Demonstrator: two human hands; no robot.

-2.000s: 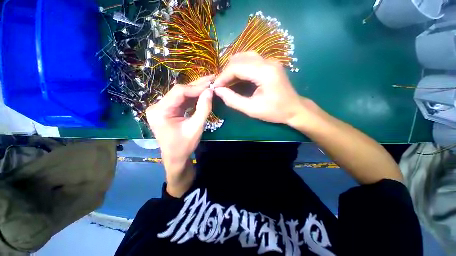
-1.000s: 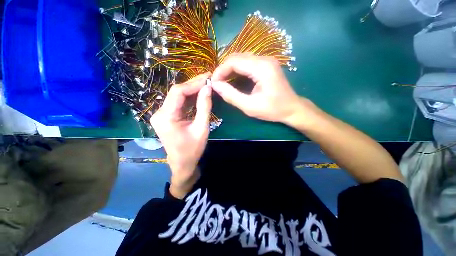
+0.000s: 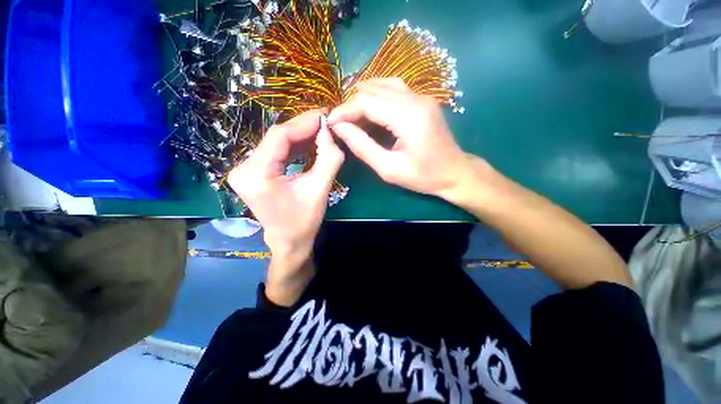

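My left hand (image 3: 288,170) pinches a tiny white plug (image 3: 323,121) between thumb and forefinger. My right hand (image 3: 399,138) meets it from the right, thumb and fingertips at the same spot; what they grip is too small to tell. The orange-yellow lead wires (image 3: 296,63) lie just beyond my hands, and a fan of them with white plug ends (image 3: 407,59) spreads to the right. A tangled pile of dark and silvery parts (image 3: 205,102) lies left of the wires. More white plugs show below, between my hands.
A bright blue bin (image 3: 87,95) stands at the left on the green bench (image 3: 537,142). White-grey housings (image 3: 688,71) line the right edge, with a single thin wire (image 3: 632,135) sticking out. A neighbouring person's clothed leg (image 3: 118,276) shows at lower left, and pale cloth at lower right.
Both hands have shifted slightly up and left, still together. My right thumb now sits lower, a little apart from the plug. A small white plug shows more clearly at my left fingertips.
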